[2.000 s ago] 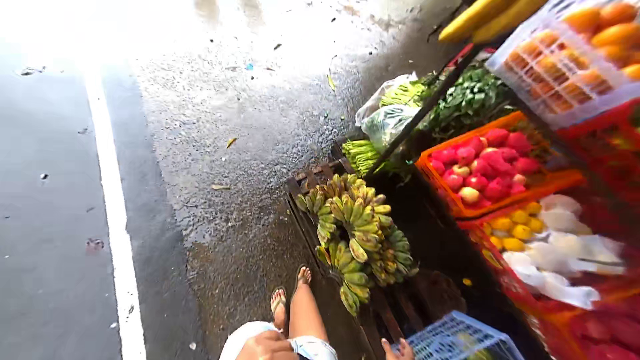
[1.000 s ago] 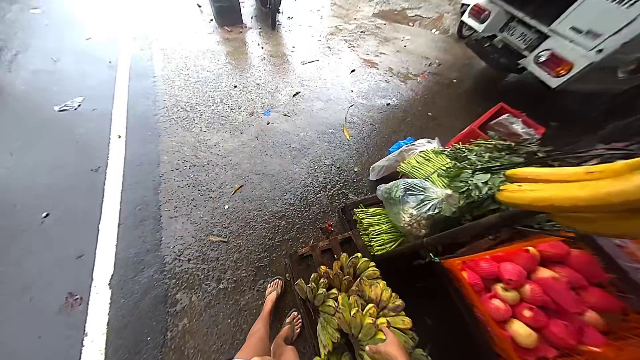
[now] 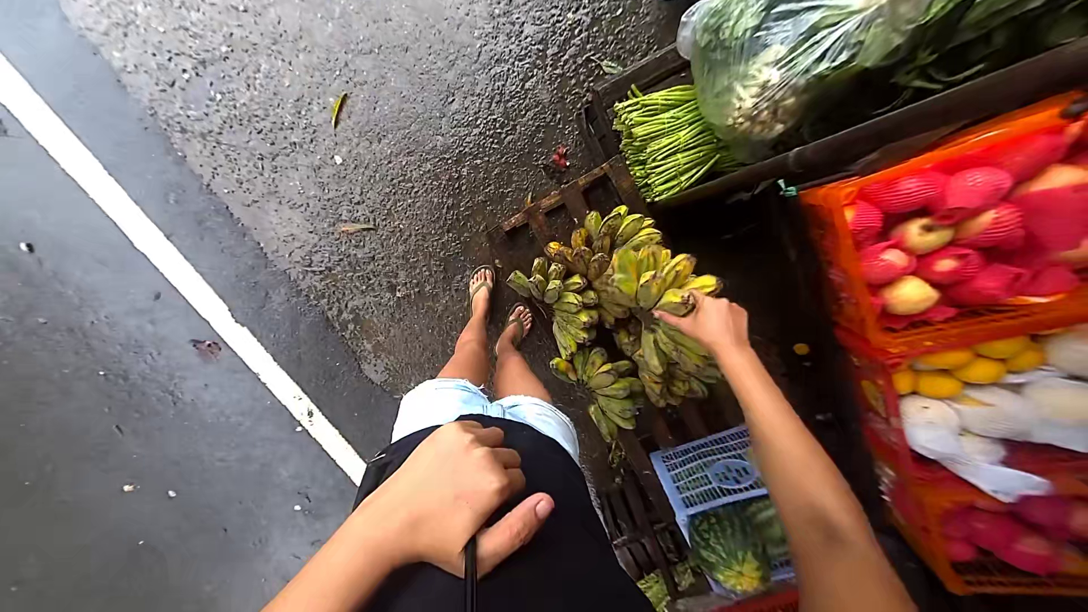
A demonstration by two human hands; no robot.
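Observation:
My right hand [image 3: 710, 323] grips the stem part of a bunch of green-yellow bananas [image 3: 650, 276], its fingertips curled in at the crown. More banana bunches [image 3: 603, 387] lie under and beside it on a dark wooden pallet [image 3: 540, 212]. In front of my black top, my left hand [image 3: 476, 493] is curled with its thumb out, around a thin black cord or strap [image 3: 470, 574]. The palm side of that hand is hidden. My feet in flip-flops stand just left of the bananas.
Right of the bananas, an orange crate [image 3: 884, 340] holds net-wrapped fruit. Beyond the pallet are green stalks [image 3: 667, 140] and a plastic bag of vegetables [image 3: 756, 85]. A light blue plastic crate [image 3: 710, 467] stands near a watermelon [image 3: 731, 544]. A white road line [image 3: 187, 280] runs at left.
The view has tilted down and turned. My right hand, at the bananas one second ago, now has its fingers on a bunch's crown. My left hand, out of view then, shows in front of my top.

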